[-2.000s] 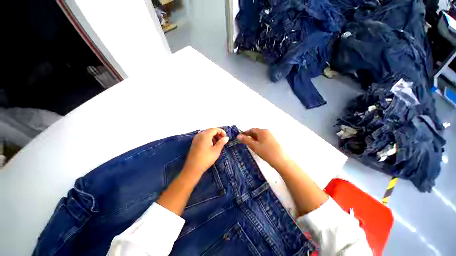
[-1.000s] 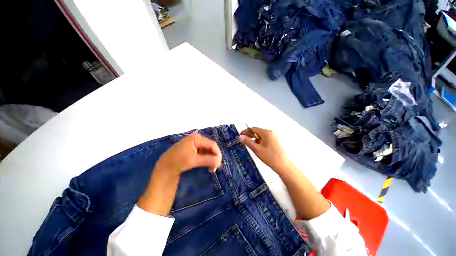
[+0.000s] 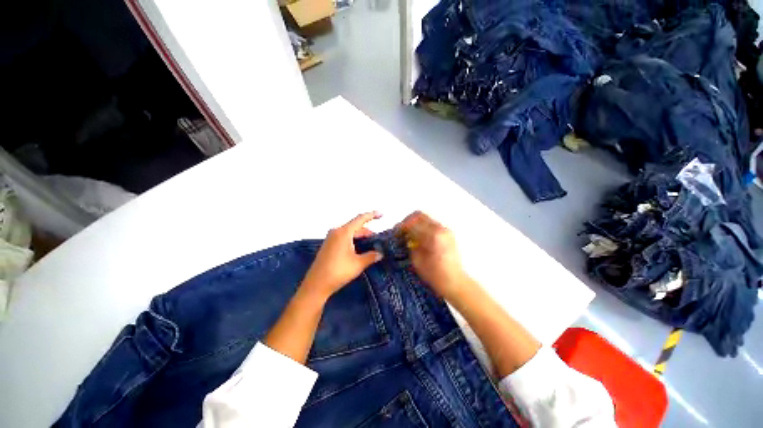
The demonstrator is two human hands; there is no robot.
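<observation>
Dark blue jeans (image 3: 243, 292) lie on the white table, with the waistband (image 3: 443, 338) towards the right. My left hand (image 3: 341, 255) grips the far end of the waistband between thumb and fingers. My right hand (image 3: 428, 251) is closed at the same end, close to my left fingertips, and is slightly blurred. A small yellow bit, which looks like the thread snips (image 3: 411, 244), shows at my right fingers; its blades cannot be made out. A back pocket (image 3: 347, 322) shows below my left hand.
The white table's (image 3: 251, 196) far corner points away from me. A red stool (image 3: 615, 380) stands at the right. Heaps of dark denim (image 3: 661, 109) lie on the grey floor beyond. A white panel (image 3: 226, 58) stands at the far left, with a cardboard box (image 3: 309, 12) behind.
My left hand has moved back from above the pocket to the waistband end and grips it. My right hand has turned and closed around the small tool. The view has shifted slightly.
</observation>
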